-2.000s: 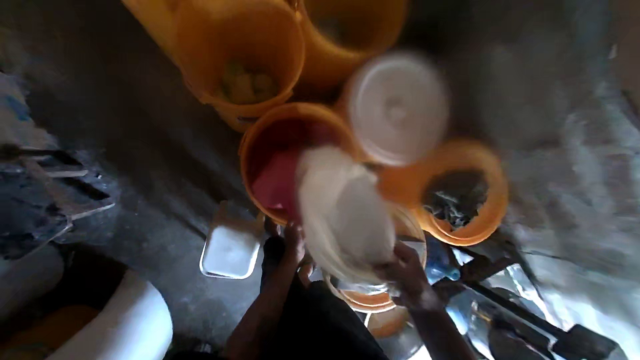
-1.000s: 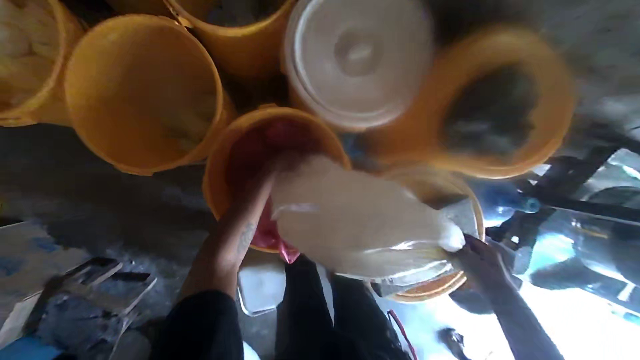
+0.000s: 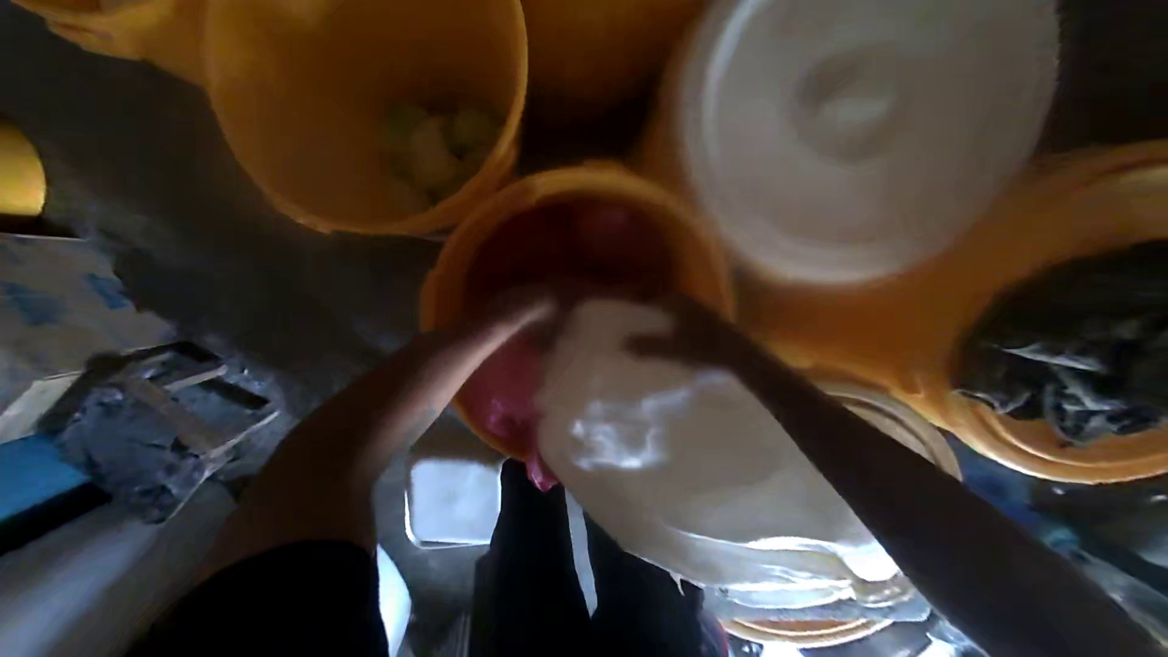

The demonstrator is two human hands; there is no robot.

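Note:
In the middle stands an orange bucket (image 3: 443, 297) with a red plastic bag (image 3: 504, 392) lining it and hanging over the near rim. My left hand (image 3: 529, 310) reaches into its mouth; the fingers are blurred and dark. A pale, glossy, filled plastic bag (image 3: 639, 429) leans from the bucket's mouth toward the lower right. My right hand (image 3: 671, 333) lies on the upper end of this bag, at the bucket's opening, fingers bent against it. The far end of the bag rests over another round container (image 3: 903, 420) at the lower right.
An orange bucket (image 3: 338, 119) with pale green lumps inside stands at the upper left. A white lid (image 3: 858, 119) covers a container at the upper right. Right of it, an orange bucket (image 3: 1022, 447) holds black plastic. A white tray (image 3: 453, 502) lies near my legs.
My right hand has moved from the pale bag's far right end to its upper end at the bucket's mouth. My left hand stays in the bucket. The view has shifted.

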